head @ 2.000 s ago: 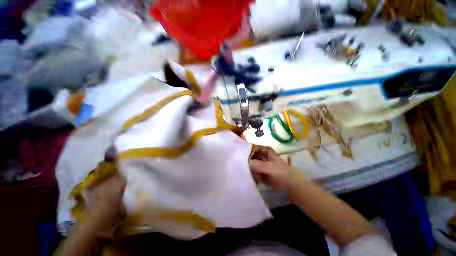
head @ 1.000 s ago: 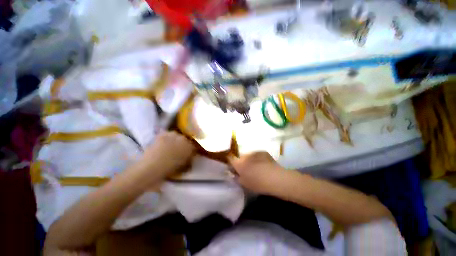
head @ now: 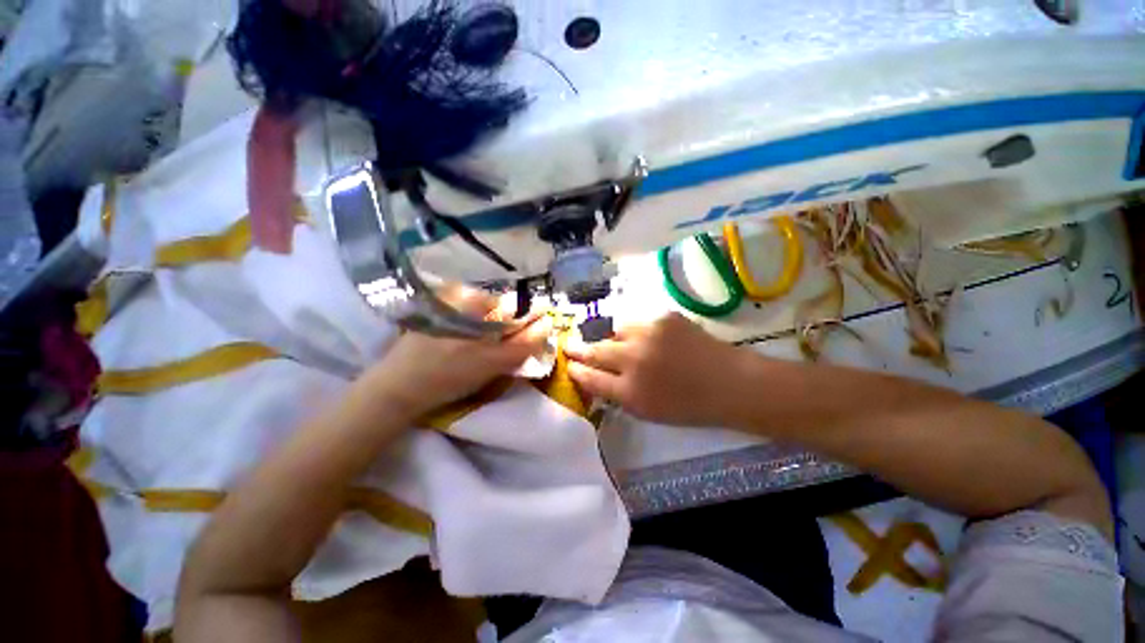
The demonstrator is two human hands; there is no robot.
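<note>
A white cloth with mustard strips (head: 521,496) lies under and around my hands and hangs over the table's front edge. My left hand (head: 458,358) presses on the cloth just left of the presser foot. My right hand (head: 659,368) holds the mustard edge (head: 565,381) with its fingertips, just right of and in front of the foot. The presser foot and needle area (head: 581,283) is brightly lit between the hands; the needle itself cannot be made out.
The white machine head (head: 816,126) spans the top, with a chrome guard (head: 364,239), a navy thread tassel (head: 389,75) and a pink strip (head: 270,182). Green (head: 703,276) and yellow loops (head: 766,258) and thread ends (head: 879,270) are right of the needle. The ruler-like edging (head: 741,471) is in front.
The view has come closer to the machine head. My left hand has moved from the cloth's left side up to the presser foot. The mustard edge now lies at the foot, with both hands beside it.
</note>
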